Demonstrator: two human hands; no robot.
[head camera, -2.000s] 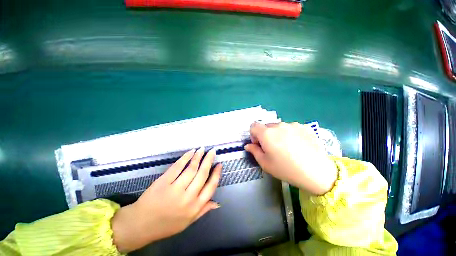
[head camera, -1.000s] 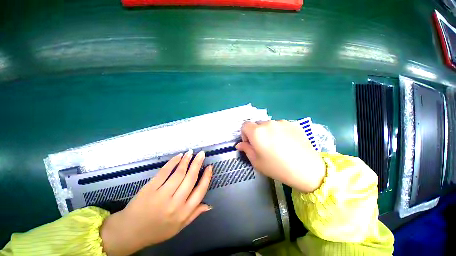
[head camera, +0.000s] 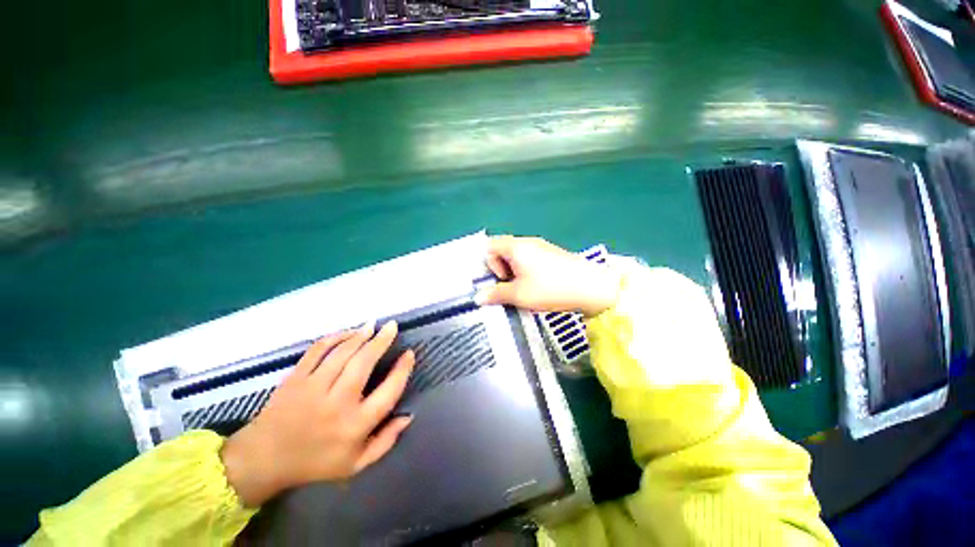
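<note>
A grey laptop bottom cover (head camera: 460, 438) lies on white foam (head camera: 321, 297), its slotted vent band towards the far edge. A long black rubber foot strip (head camera: 241, 374) lies beside the vents along that edge. My left hand (head camera: 321, 411) rests flat on the cover, fingertips at the middle of the strip, holding nothing visible. My right hand (head camera: 545, 276) is at the strip's right end, thumb and index finger close together at the corner. Whether they pinch anything is too small to tell. A white card with short dark bars, the small pad sheet (head camera: 567, 334), is partly under my right wrist.
A foot strip sheet (head camera: 754, 272) with many black strips lies to the right. Beyond it a grey cover (head camera: 890, 283) lies in foam, with more panels at the right rim. A red tray (head camera: 428, 56) with a laptop base stands at the top, another red tray (head camera: 914, 59) top right.
My right hand has moved slightly outward at the strip's end, uncovering more of the cover's right corner. The view has shifted, showing more of the far red tray and the pad sheet.
</note>
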